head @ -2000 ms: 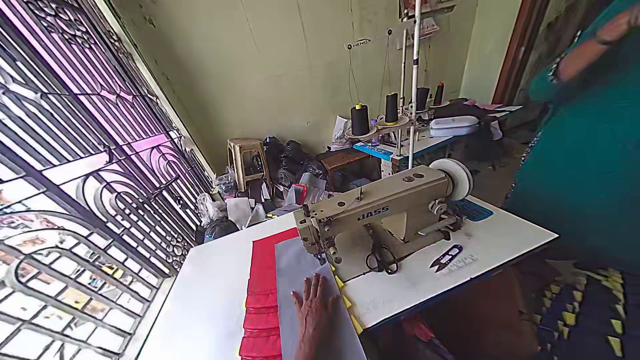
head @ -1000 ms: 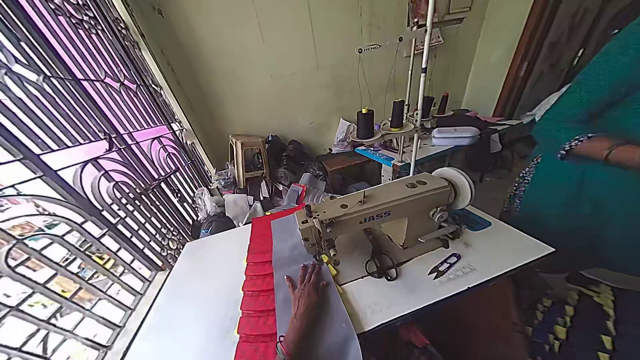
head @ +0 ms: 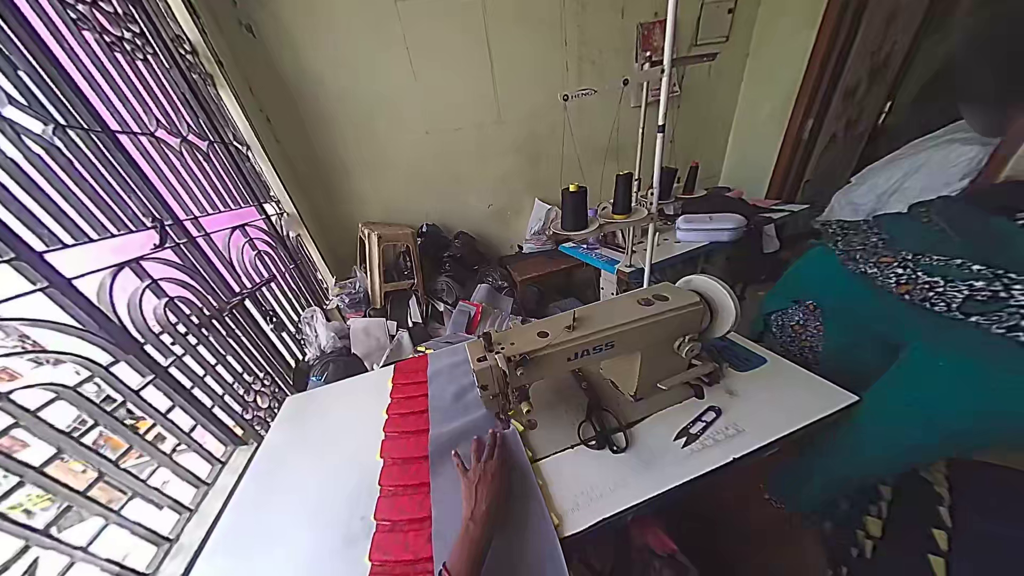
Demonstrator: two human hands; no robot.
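Observation:
My left hand (head: 482,480) lies palm down on a grey fabric strip (head: 460,416), fingers slightly apart, just in front of the needle area of a beige sewing machine (head: 592,340). Pleated red fabric (head: 406,464) with yellow edging runs along the strip's left side. Yellow bits show at its right edge near the presser foot. Black-handled scissors (head: 604,432) rest on the machine bed, and black thread snips (head: 698,426) lie farther right on the white table (head: 320,464). My right hand is out of view.
A metal grille (head: 160,240) stands at the left. Behind the table are a plastic stool (head: 390,260), bags and fabric scraps. Thread cones (head: 574,208) and a second worktable are at the back. A person in green clothing (head: 904,368) is close at the right, beside the table.
The person at the right has shifted position, and a white cloth now shows near them. My left hand stays flat on the grey strip near the needle area.

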